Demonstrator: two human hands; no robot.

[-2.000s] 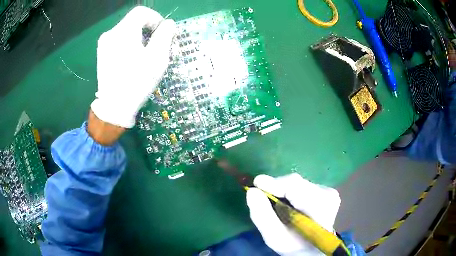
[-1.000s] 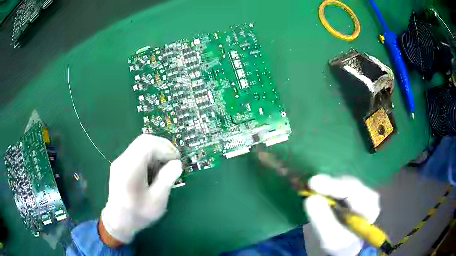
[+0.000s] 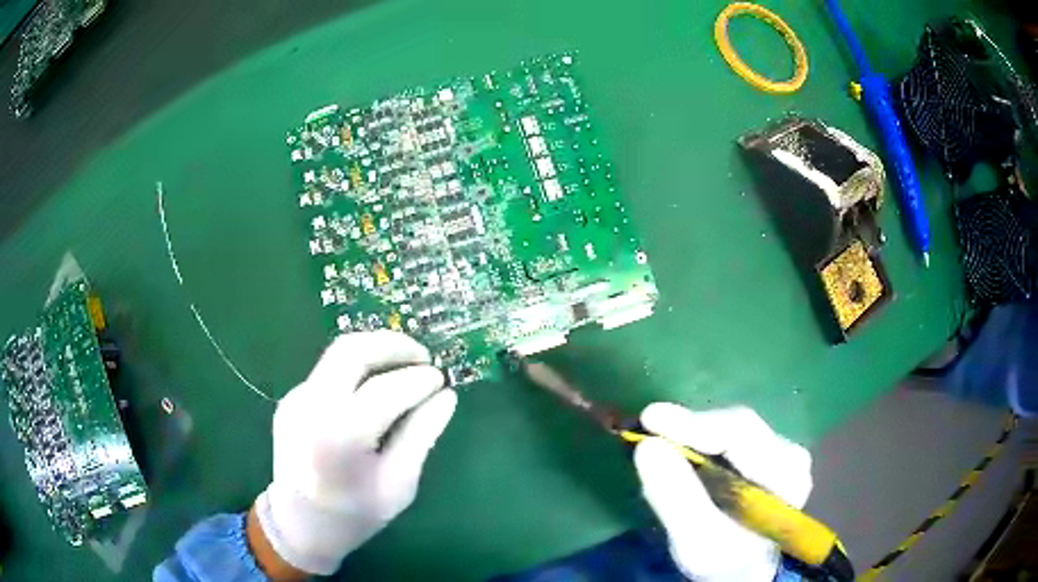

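Observation:
A green circuit board (image 3: 529, 216) lies on the green mat, with white connector strips along its near edge. My right hand (image 3: 723, 489), in a white glove, holds a yellow-handled soldering iron (image 3: 774, 517); its dark tip is at the board's near edge, beside a white connector; contact cannot be told. My left hand (image 3: 362, 449), gloved in white, is at the board's near left corner, thumb and fingertips pinched together. A thin solder wire (image 3: 211, 339) trails from behind this hand over the mat to the left.
A second board (image 3: 80, 398) stands tilted at far left. Right of the main board are a soldering iron stand (image 3: 831, 165), its sponge (image 3: 854, 287), a yellow ring (image 3: 763, 80), a blue tube tool (image 3: 899, 159) and black round ribbed units (image 3: 994, 244). More boards show top left.
My left hand has come down from the board's upper left to its near left corner. The iron's tip moved right, then back left to the near edge. The view has shifted.

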